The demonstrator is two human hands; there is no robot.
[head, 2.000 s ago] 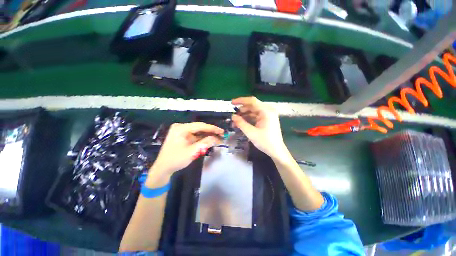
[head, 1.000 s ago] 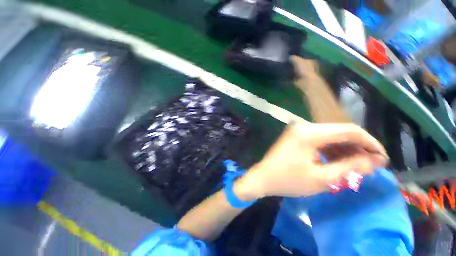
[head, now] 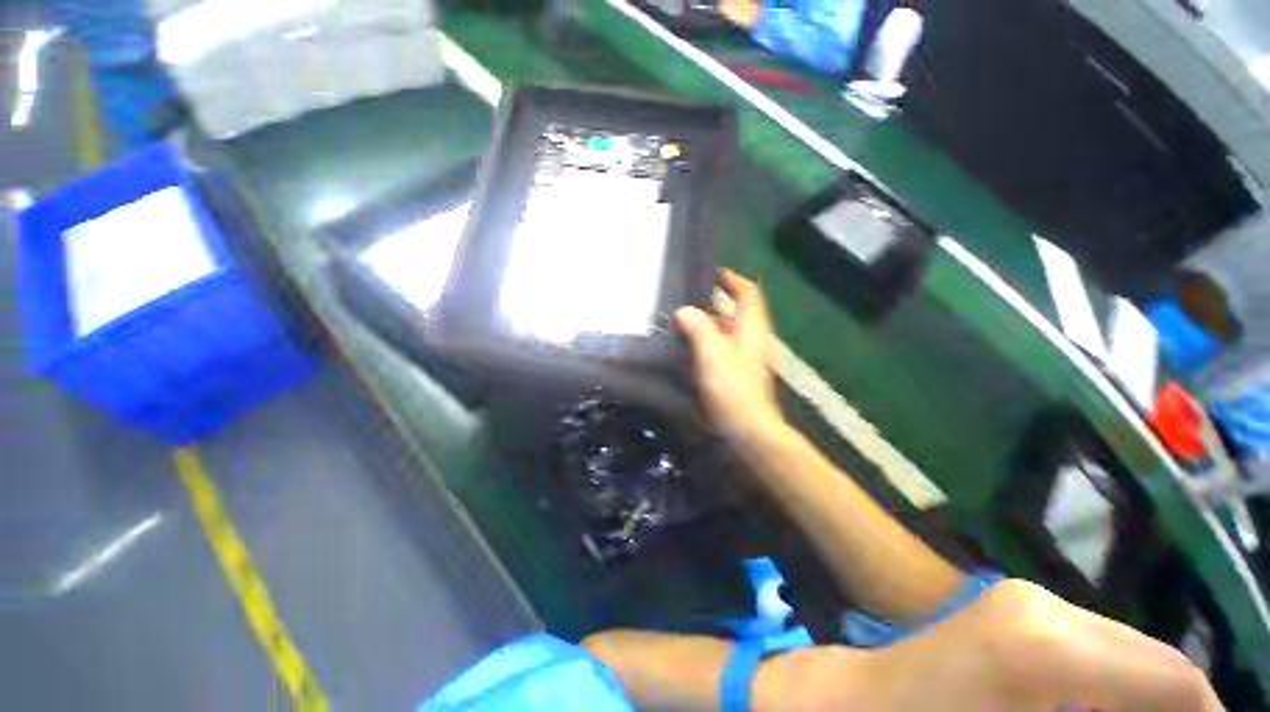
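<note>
A black foam tray (head: 481, 209) holds an open tablet unit (head: 585, 251) with a bright silver plate and a small green patch at its top end. My right hand (head: 731, 348) grips the tray's right edge; the tray is tilted and overlaps another tray at its left. My left hand (head: 1100, 661) is at the lower right, close to the camera, beyond the blue wrist strap (head: 741, 675). It is blurred, its fingers cannot be made out, and whether it holds anything cannot be told.
The parts bin with shiny strips (head: 613, 473) lies just below the tray. Another tablet tray (head: 411, 264) is at the left. A blue bin (head: 181, 348) stands at the far left beyond the bench edge. More trays, including one on the green conveyor (head: 857, 237), are at the right.
The view has swung further left. My right hand has gone from reaching over the conveyor to holding a tray above the bench. My left hand has moved to the lower right of the picture.
</note>
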